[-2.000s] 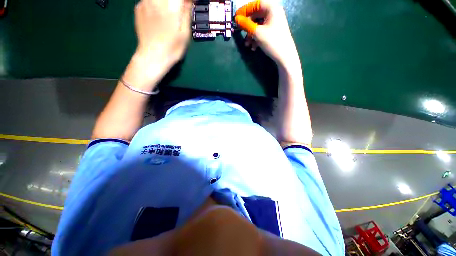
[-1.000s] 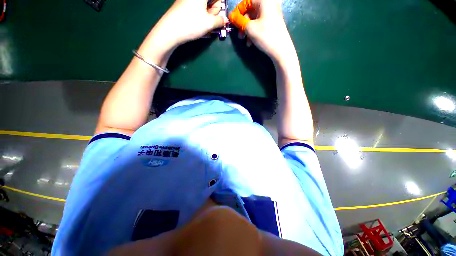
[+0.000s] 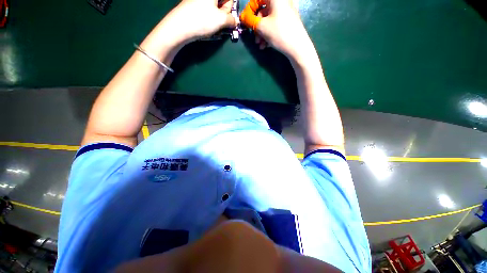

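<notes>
The frame-type unit (image 3: 235, 35) lies on the green bench at the top of the picture, mostly hidden by my left hand; only its silver edge strip shows. My left hand (image 3: 211, 17) is over the unit from the left, its fingertips on the strip. My right hand (image 3: 272, 21), with orange finger cots (image 3: 250, 15), is at the strip's right side, fingers pinched together. The top of both hands is cut off or near the picture's edge. Whether a wire or small part is between the right fingertips cannot be told.
The green bench top (image 3: 363, 58) has a curved front edge just before my body. Another dark unit (image 3: 100, 5) lies at the upper left, and red-orange handles (image 3: 4, 15) show at the left rim. A small shiny piece (image 3: 371, 102) lies near the bench edge. A red stool (image 3: 407, 253) stands lower right.
Since the first frame, my left hand has moved right and come over the unit, covering its body. My right hand has shifted slightly left and stays at the unit's edge.
</notes>
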